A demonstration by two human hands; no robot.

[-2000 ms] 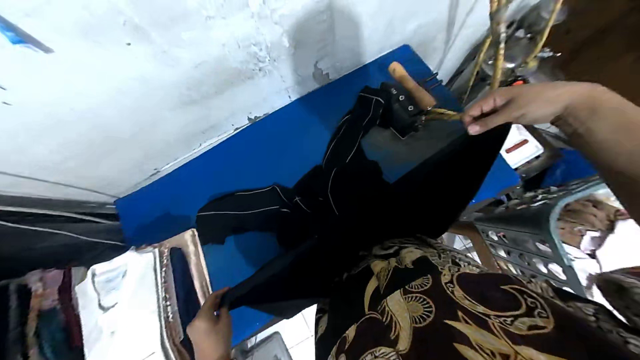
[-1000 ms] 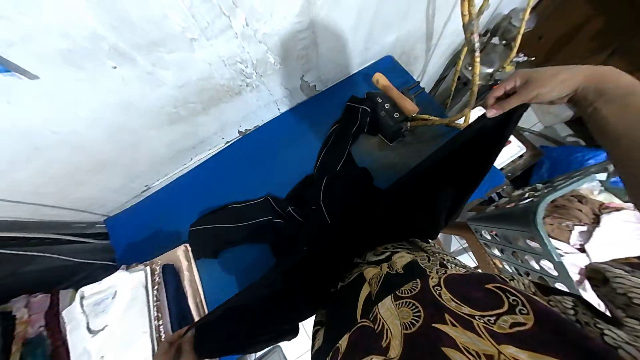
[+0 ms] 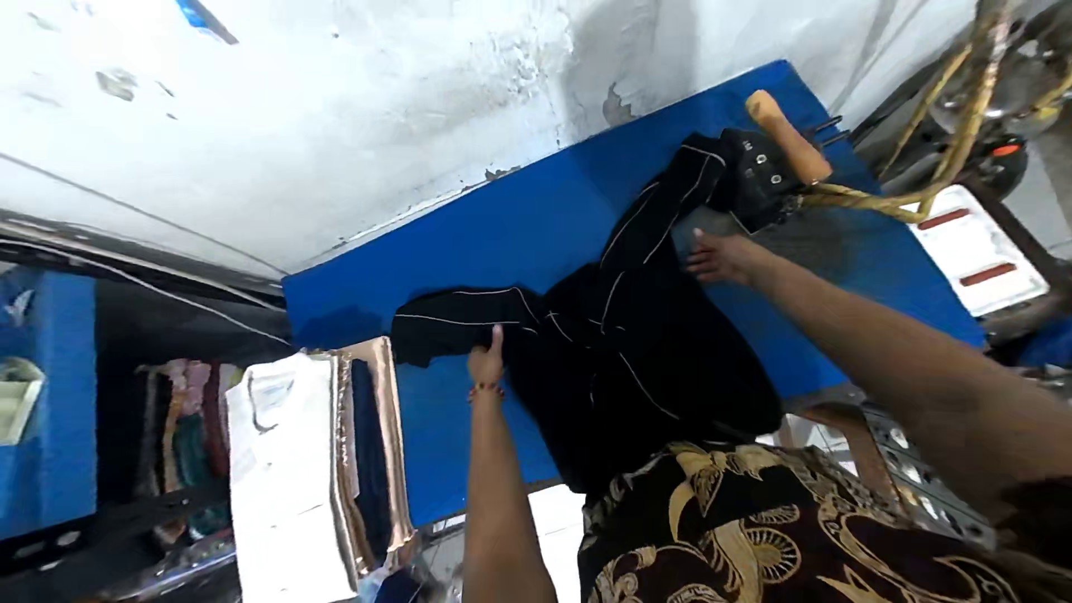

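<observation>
A black garment with thin white seam lines (image 3: pixel 620 360) lies over a blue table (image 3: pixel 536 201), its two sleeves spread outward and its lower part toward my body. My left hand (image 3: pixel 487 360), with a beaded bracelet at the wrist, rests at the edge of the left sleeve, thumb up; its fingers are partly hidden, so its hold is unclear. My right hand (image 3: pixel 722 258) is beside the right sleeve, fingers apart, holding nothing. Just beyond it stands a black iron (image 3: pixel 758 180) with a wooden handle (image 3: pixel 789 138) and a yellowish hose or cord.
Folded garments, a white one (image 3: pixel 293 477) on top, are stacked at the left. A peeling white wall (image 3: pixel 419 100) borders the table's far side. At the right are a white tray with red strips (image 3: pixel 976 251) and yellowish cords (image 3: pixel 963 142). A perforated plastic basket (image 3: pixel 930 494) is low right.
The black cloth stretched between my hands now lies lower on the table. My right hand has let go of its edge and moved in beside the right sleeve; my left hand has moved up to the left sleeve.
</observation>
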